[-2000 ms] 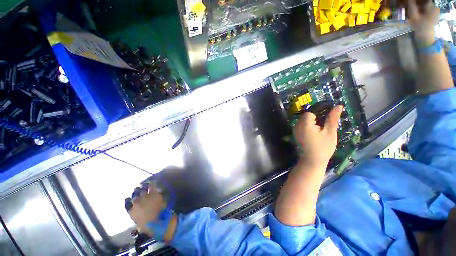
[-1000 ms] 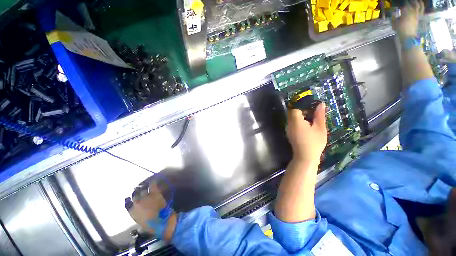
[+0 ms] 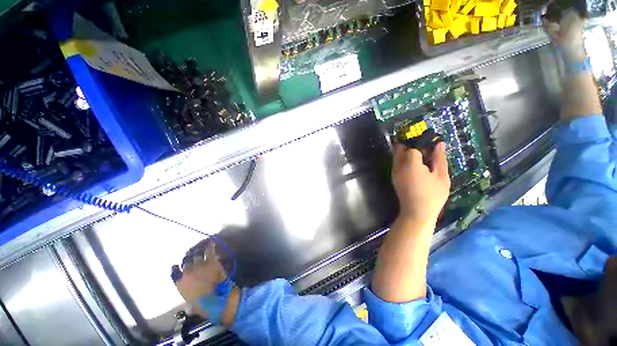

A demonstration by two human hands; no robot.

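Observation:
A green circuit board [image 3: 463, 138] crowded with small parts lies in a dark frame on the conveyor, right of centre. A narrow green strip [image 3: 411, 96] lies along its far edge. Yellow blocks [image 3: 414, 130] stand on its left part. My right hand [image 3: 421, 179] is over the board's left part, thumb and fingers close together, with black at the fingertips; whether this is a held part or finger coverings is unclear. My left hand [image 3: 203, 274], with a light blue wrist strap, is low over the metal plate, fingers bent and dark-tipped; its grip is unclear.
A blue bin [image 3: 115, 115] of black cylinders stands at the left, beside a pile of small dark parts [image 3: 203, 101]. A coiled blue cord [image 3: 88, 196] runs to my left wrist. Another person's hand [image 3: 568, 34] is at the upper right, near a bin of yellow blocks [image 3: 470, 17].
My right hand has shifted a little left over the board, uncovering its right part. My left hand has hardly moved. The other person's hand moved left, then back right.

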